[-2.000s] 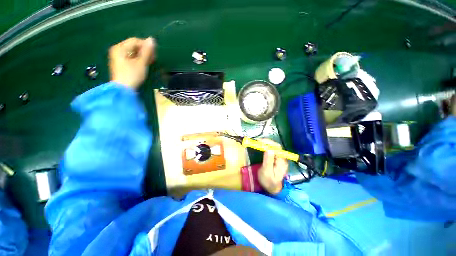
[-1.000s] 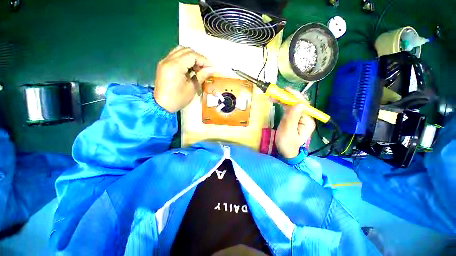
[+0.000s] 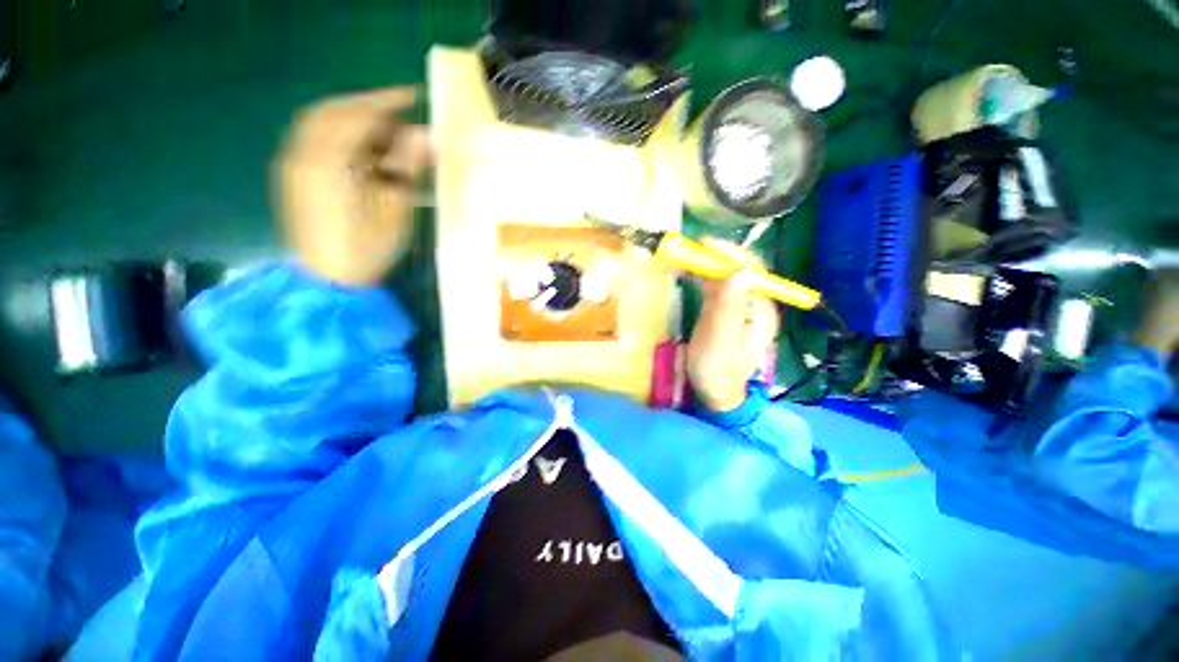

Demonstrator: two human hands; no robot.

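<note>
An orange-brown square fixture (image 3: 560, 321) lies on the cream work board (image 3: 478, 349). A dark round workpiece (image 3: 561, 285) with a pale patch sits in its middle. My right hand (image 3: 733, 339) holds the yellow soldering iron (image 3: 709, 259), right of the fixture. The iron's dark metal tip points left, over the board just above the fixture's upper right part. My left hand (image 3: 349, 188) is raised and blurred, left of the board's upper edge and away from the fixture. Its fingers are bent; whether they hold anything cannot be told.
A black fume fan (image 3: 569, 91) stands at the board's far end. A round metal tin (image 3: 804, 168) and white disc (image 3: 817, 83) are right of it. A blue box (image 3: 860, 246) and black equipment stand further right. A solder reel (image 3: 78, 321) is far left. Other blue-sleeved people flank the bench.
My left hand came from far left to the fixture's upper left corner a second ago, and is now back out to the left. My right hand keeps the iron near the fixture. The view has shifted.
</note>
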